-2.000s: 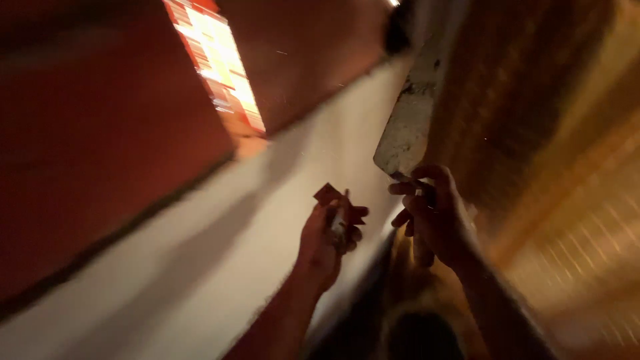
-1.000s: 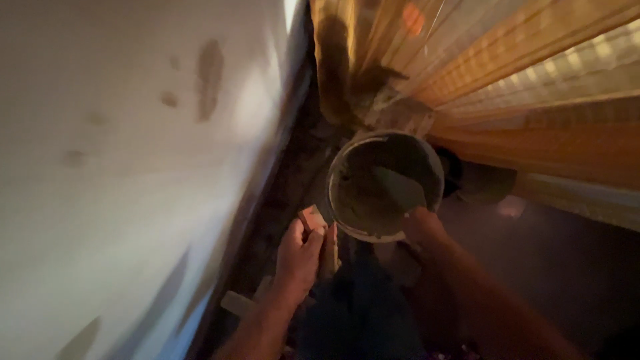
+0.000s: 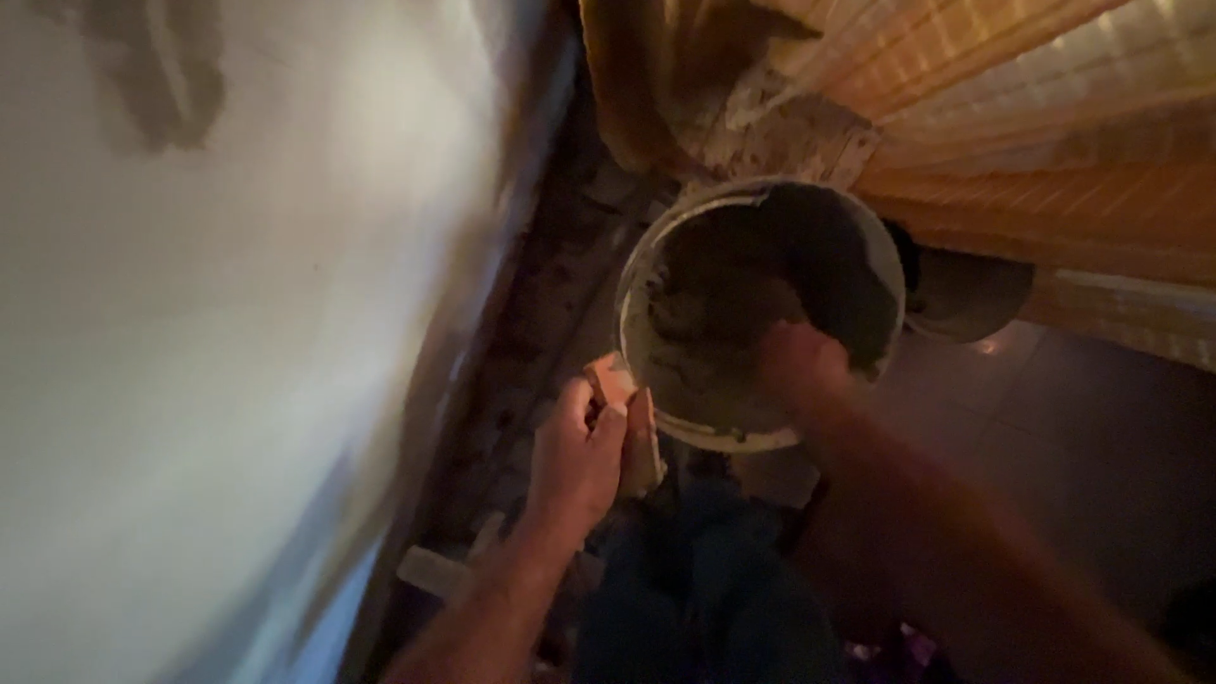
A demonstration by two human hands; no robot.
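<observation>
My left hand (image 3: 579, 456) is closed on small reddish pieces, perhaps of brick or tile: a blocky one (image 3: 611, 377) at the fingertips and a flatter one (image 3: 642, 437) beside the thumb. They are close to the near left rim of a round bucket (image 3: 731, 442). Grey-brown wet mix, like mortar, lies in the bucket (image 3: 712, 323). My right hand (image 3: 807, 366), blurred, reaches inside over the mix, closed around the trowel's handle; the blade cannot be made out in the dark mix.
A pale wall (image 3: 247, 285) with a damp-looking patch rises at the left. Orange-yellow curtains (image 3: 1026, 199) hang at the upper right, above another container (image 3: 974, 294). A light-coloured block (image 3: 432, 572) lies low at the wall's foot. Tiled floor (image 3: 1007, 408) shows at the right.
My right hand has gone from holding the trowel up near the wall to inside the bucket. The trowel's blade, visible in the bucket a second ago, is now hidden. The view has turned down strongly.
</observation>
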